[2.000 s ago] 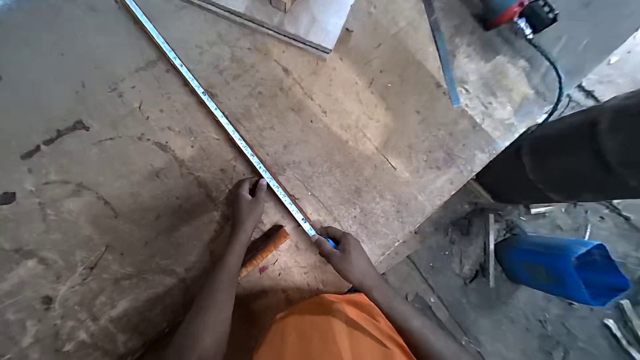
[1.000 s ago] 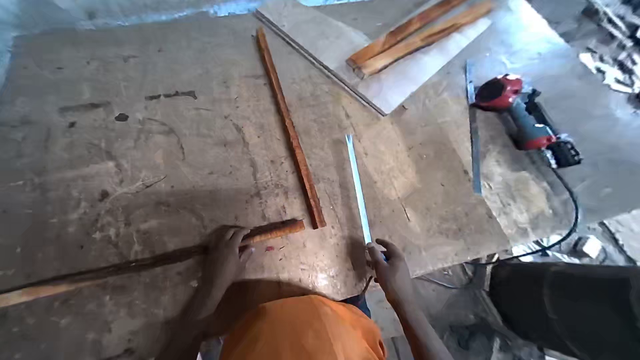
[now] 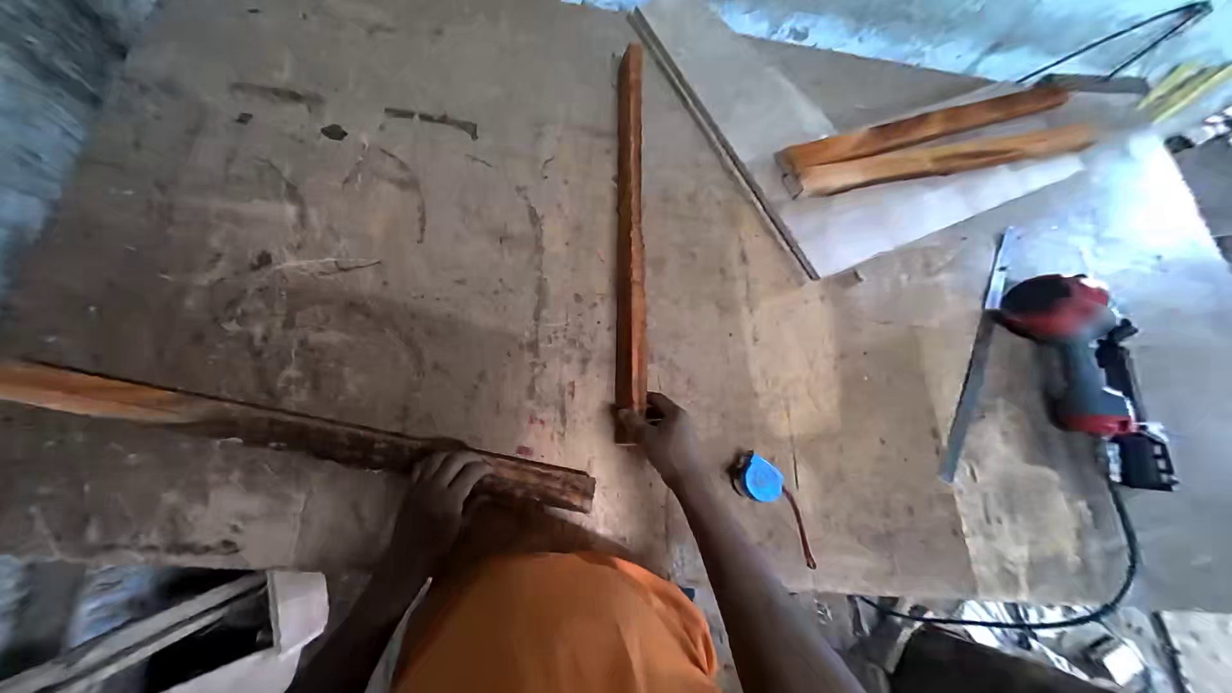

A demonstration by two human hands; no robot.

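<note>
My left hand (image 3: 448, 481) grips a long wooden strip (image 3: 318, 435) near its right end; the strip runs out of view at the left. With the fingers of my right hand (image 3: 664, 433) I hold the near end of a reddish wooden strip (image 3: 630, 231), which points away from me across the worktable (image 3: 462, 318). To the right of that hand lies a blue tape measure (image 3: 760, 477) with its blade wound in and a brown cord beside it.
Two wooden pieces (image 3: 943, 159) rest on a pale board (image 3: 895, 217) at the back right. A metal straight strip (image 3: 977, 366) and a red and black nail gun (image 3: 1068, 356) with a hose (image 3: 1131, 549) lie at the right. The table's near edge runs beside my body.
The tape measure, held in my right hand with its blade out, now lies on the table with the blade in. My right hand has taken hold of the reddish strip. The view has shifted.
</note>
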